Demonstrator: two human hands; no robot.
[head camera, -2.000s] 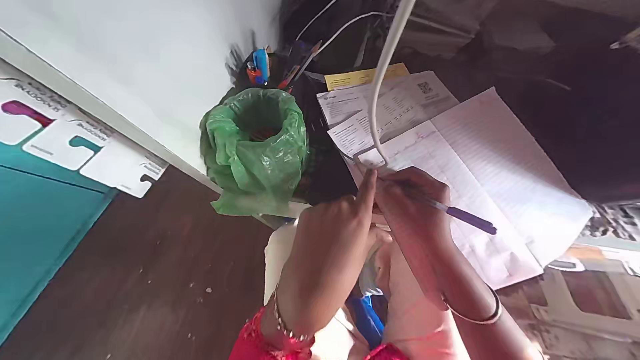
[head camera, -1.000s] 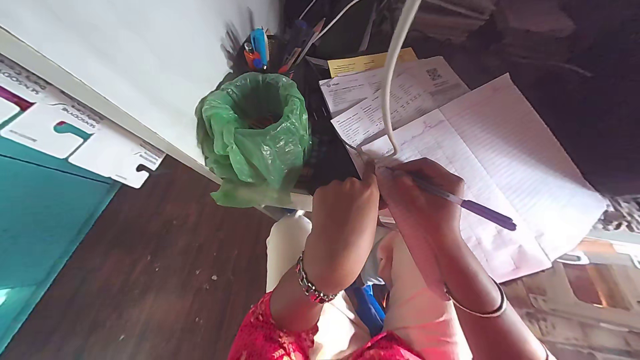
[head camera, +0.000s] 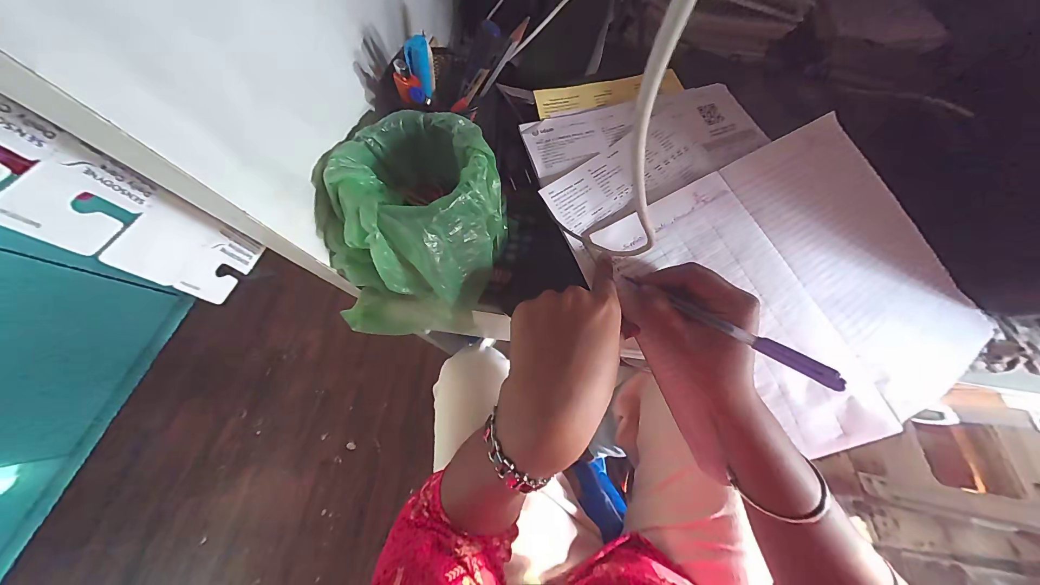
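Observation:
An open ruled notebook (head camera: 845, 244) lies at a slant on the desk, with handwriting on its left page. My right hand (head camera: 703, 333) rests on that page and grips a pen (head camera: 764, 345) with a purple cap on its rear end; the tip is at the page's left part. Beside it, my left hand (head camera: 569, 333) lies at the notebook's near left edge, fingers curled and a finger pointing up the page. Whether it holds anything is hidden. A white cable (head camera: 650, 106) loops down over the page just above both hands.
A green plastic bag (head camera: 422, 236) lines a round container left of the hands. Behind it stand pens and a blue-and-orange item (head camera: 418, 69). Printed papers (head camera: 601, 175) and a yellow sheet (head camera: 601, 96) lie under the cable. White hang-tab packs (head camera: 89, 203) are at far left.
My right hand stays on the left page with the pen. My left hand has shifted slightly, from over the right wrist's side to beside the page edge. The view has moved a little.

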